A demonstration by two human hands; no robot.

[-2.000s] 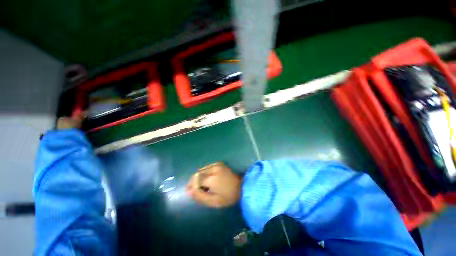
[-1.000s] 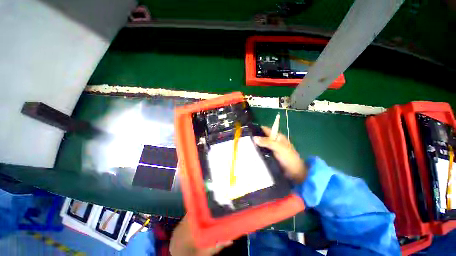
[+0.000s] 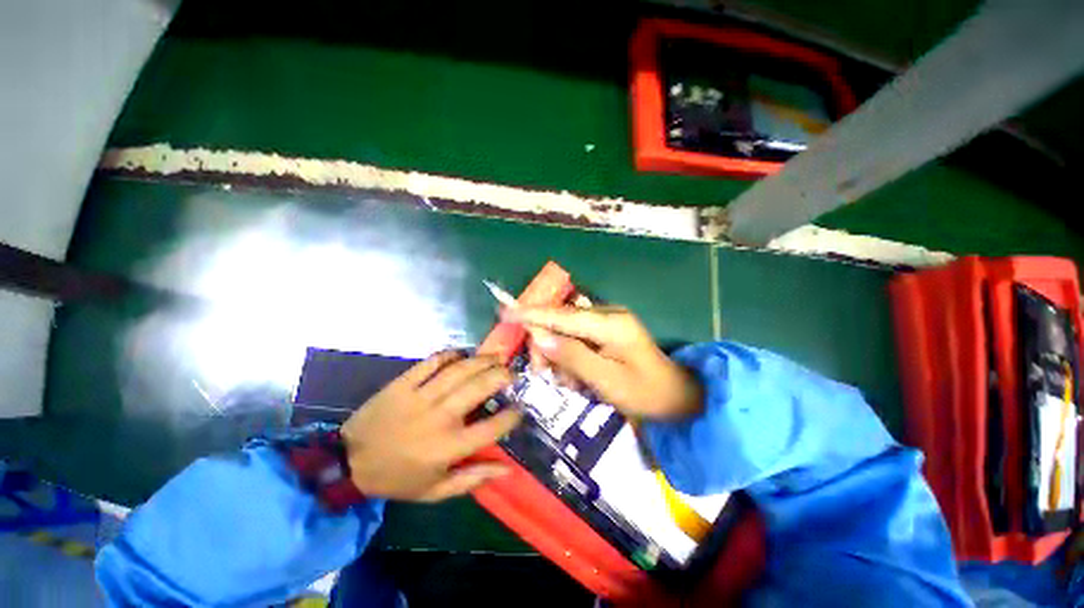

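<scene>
An opened tablet unit (image 3: 583, 442) lies tilted in its red-orange foam tray (image 3: 541, 523) in front of me. Its white battery (image 3: 642, 489) and a yellow-orange flex cable (image 3: 682, 511) show. My left hand (image 3: 430, 425) lies over the tray's upper left edge and the tablet's end; whether it grips anything is hidden. My right hand (image 3: 606, 354) is at the tray's upper corner and holds a pale pick tool (image 3: 499, 293), its thin tip pointing up and left. Black adhesive sheets (image 3: 345, 378) lie left of the tray, partly behind my left hand.
Another tablet in a foam tray (image 3: 648, 107) sits on the green conveyor beyond the chipped white rail (image 3: 392, 181). A grey post (image 3: 856, 149) rises at the right. Foam trays (image 3: 951, 404) with tablets are stacked at right. Glare covers the bench at left.
The tray has turned and moved lower, nearer me. My left hand has come from below the tray onto its upper left side. My right hand has moved left to the upper corner with the tool.
</scene>
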